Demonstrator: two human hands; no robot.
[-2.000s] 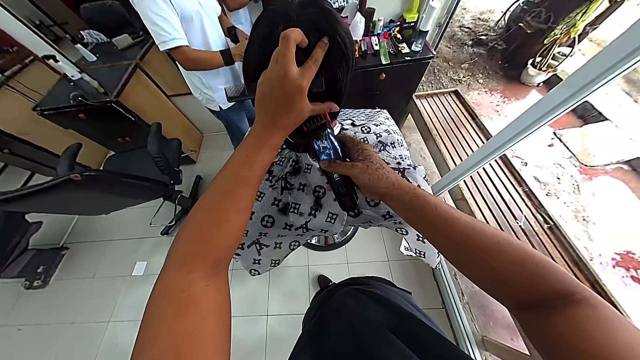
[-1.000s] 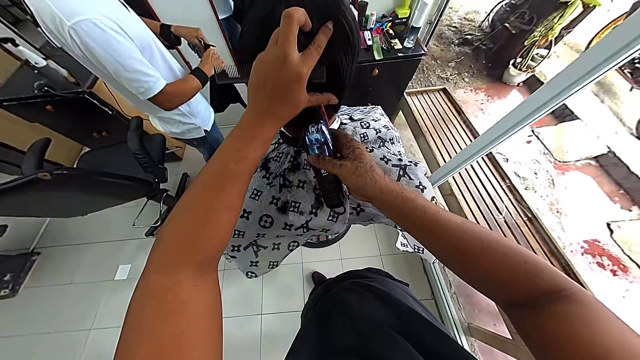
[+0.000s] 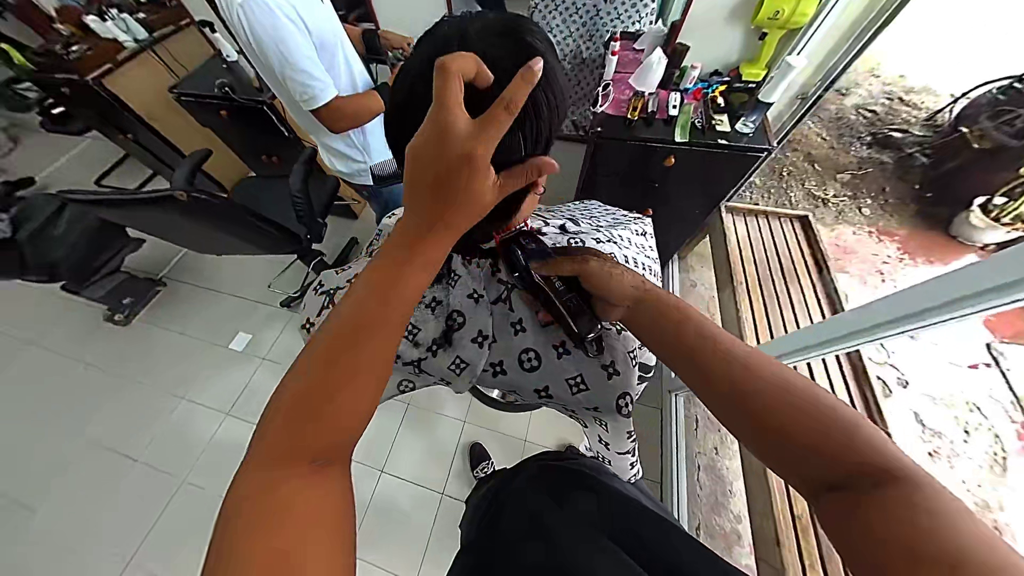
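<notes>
A seated person with black hair [image 3: 504, 40] has their back to me and wears a patterned white barber cape [image 3: 528, 360] with hair clippings on it. My right hand [image 3: 596, 280] grips a dark electric hair clipper [image 3: 560, 296], its red-edged guard at the lower back of the person's head, near the neck. Against the back of the head lies my left hand [image 3: 472, 152], fingers spread and bent, with no tool visible in it.
A co-worker in a white shirt [image 3: 280, 56] stands at the left beside a black salon chair [image 3: 192, 216]. At the back right, a dark cabinet [image 3: 656, 172] holds bottles and small tools. A glass door frame [image 3: 896, 308] and a slatted wooden bench [image 3: 784, 280] are on the right.
The clipper in my right hand now tilts more, its rear end further right. The co-worker's comb, seen earlier beside the client's head, no longer shows there. The view has shifted.
</notes>
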